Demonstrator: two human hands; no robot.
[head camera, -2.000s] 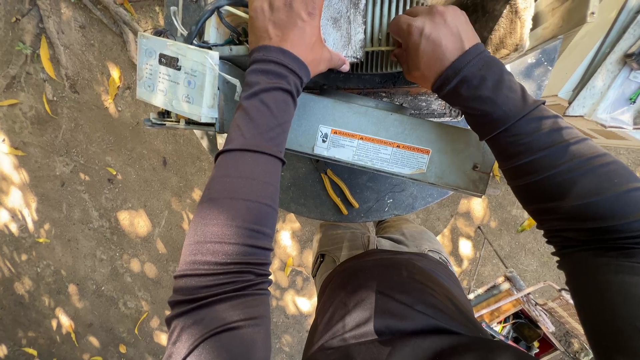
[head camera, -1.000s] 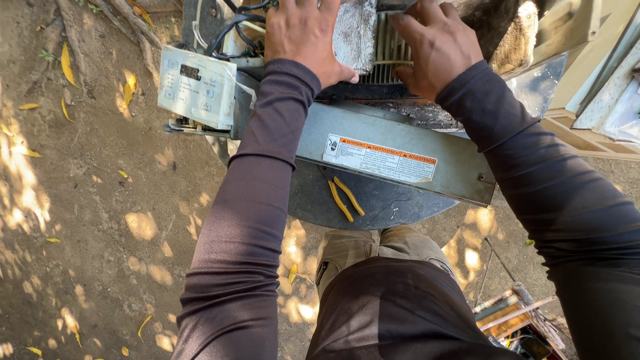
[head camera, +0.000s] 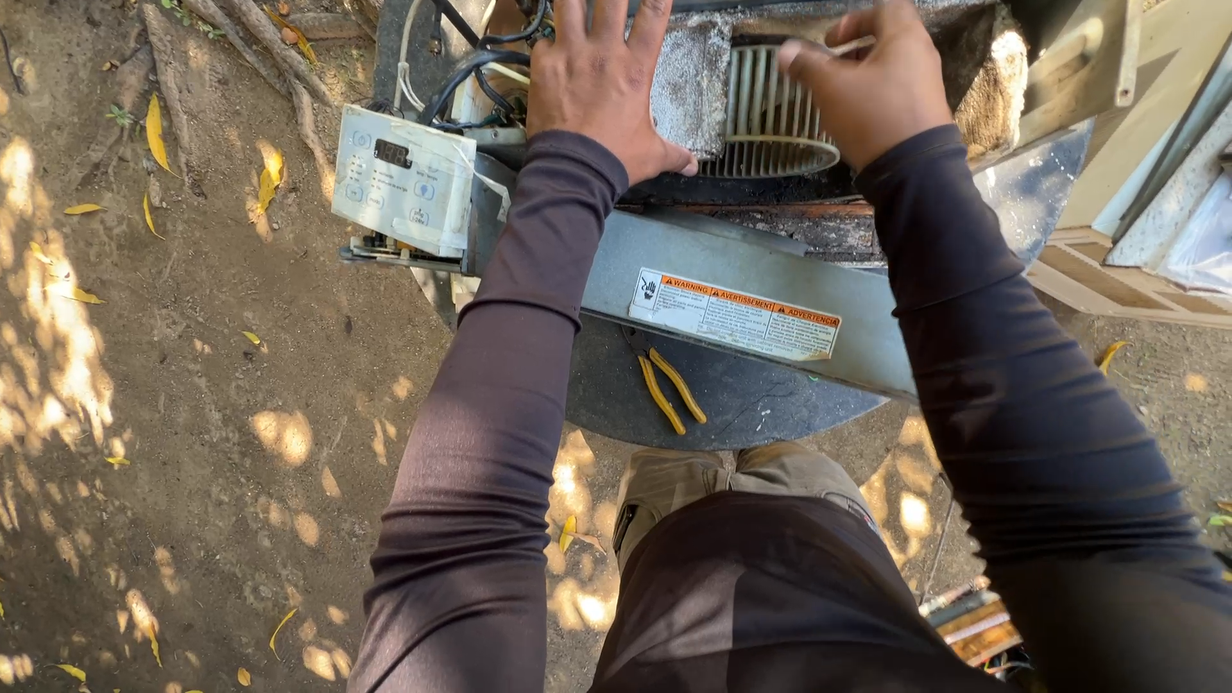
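An air conditioner's metal housing (head camera: 751, 279) with a warning label lies across a round dark table (head camera: 770, 404). My left hand (head camera: 606, 96) rests spread, its thumb at the edge of a white foam block (head camera: 691, 91). Right of the foam, a slatted blower wheel (head camera: 775, 115) shows in its cavity. Over the wheel's right side is my right hand (head camera: 871, 87), fingers bent and partly blurred; whether they pinch something thin cannot be told. A control panel (head camera: 404, 183) hangs at the housing's left end, below black and white wires (head camera: 472, 82).
Pliers with yellow handles (head camera: 672, 390) lie on the table's near part. Tree roots (head camera: 279, 58) and fallen leaves are on the dirt ground at left. Pale panels (head camera: 1136, 125) stand at the right. A container of tools (head camera: 977, 626) is at the lower right.
My right hand has moved right, away from the foam block, uncovering more of the blower wheel. My left hand stays by the foam, its fingers now more spread.
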